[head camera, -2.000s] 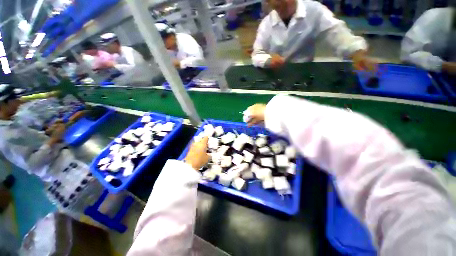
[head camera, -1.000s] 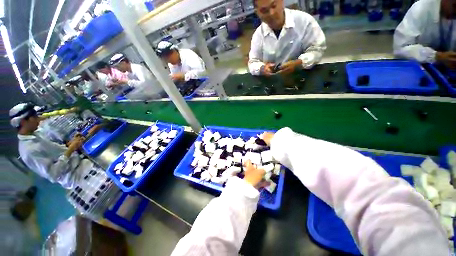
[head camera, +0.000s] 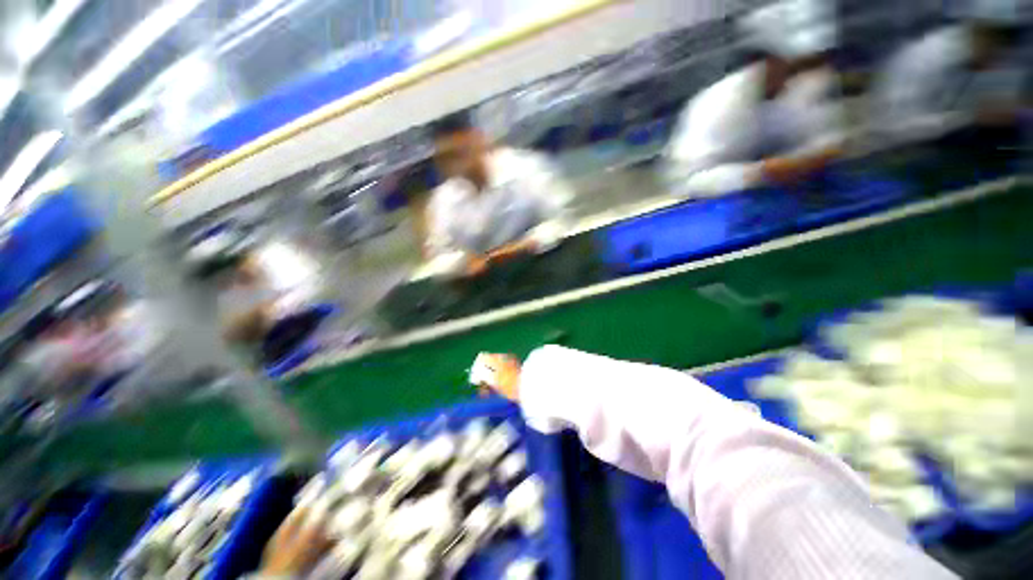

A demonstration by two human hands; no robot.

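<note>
The frame is blurred by motion. My right hand (head camera: pixel 496 374) is above the far rim of a blue tray (head camera: pixel 553 482), at the belt's near edge. White shows at its fingertips; whether this is a finger covering or a piece cannot be told. My left hand (head camera: pixel 297 546) is low in the frame at the same tray's left side, blurred and partly cut off; its fingers are not clear. The tray holds a heap of white-and-black assemblies (head camera: pixel 419 515).
A second tray of assemblies (head camera: pixel 195 523) lies left. A heap of white pieces (head camera: pixel 929 380) fills a tray at right. A blue tray (head camera: pixel 648 527) is partly under my right sleeve. Beyond the green belt (head camera: pixel 612 334), people in white coats sit by blue trays (head camera: pixel 725 232).
The view has swung right and up, and now shows more of the white heap. My right hand has lifted from the assemblies. My left hand has shifted from the tray's right part to its left side.
</note>
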